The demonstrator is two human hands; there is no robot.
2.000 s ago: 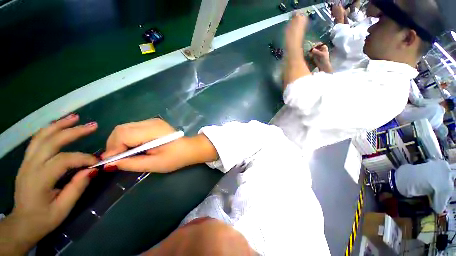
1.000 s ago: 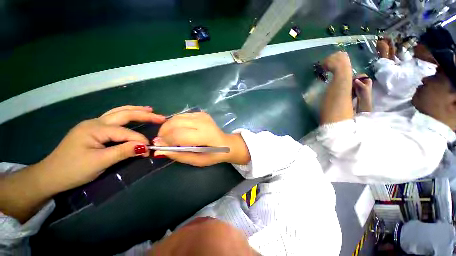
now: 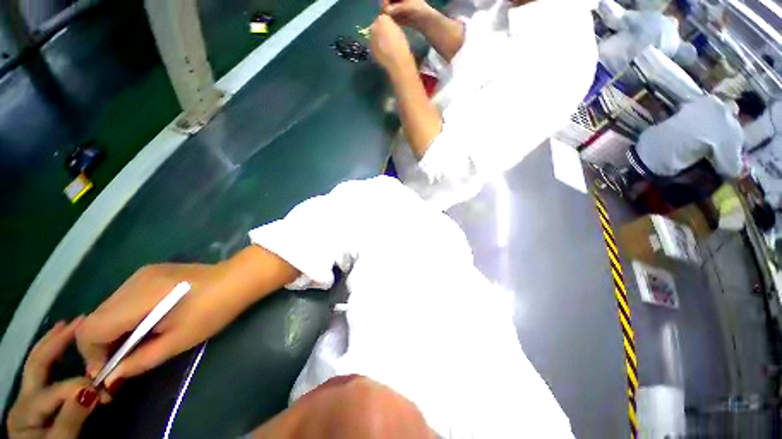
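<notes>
Both hands are at the lower left of the head view. My right hand [image 3: 146,313] grips the silver-white tweezers [image 3: 144,330], which point down and left to the fingertips of my left hand. My left hand [image 3: 51,390] is cut off by the lower left edge, its thumb and fingers curled together at the tweezer tip. Whatever it holds there is hidden or too small to tell. Part of the dark strip [image 3: 159,403] with a bright pale edge lies under and beside the hands.
A pale rail [image 3: 129,184] with an upright post [image 3: 182,60] curves along the left. Beyond it, a dark unit with a yellow battery [image 3: 77,187] lies on the green belt. A neighbouring worker's arm [image 3: 407,86] is over small black parts [image 3: 350,49]. Clear film [image 3: 236,146] lies on the work surface.
The view has swung right, so both hands now sit lower left and my left hand is mostly cut off. The tweezers stay in my right hand, now slanting more steeply.
</notes>
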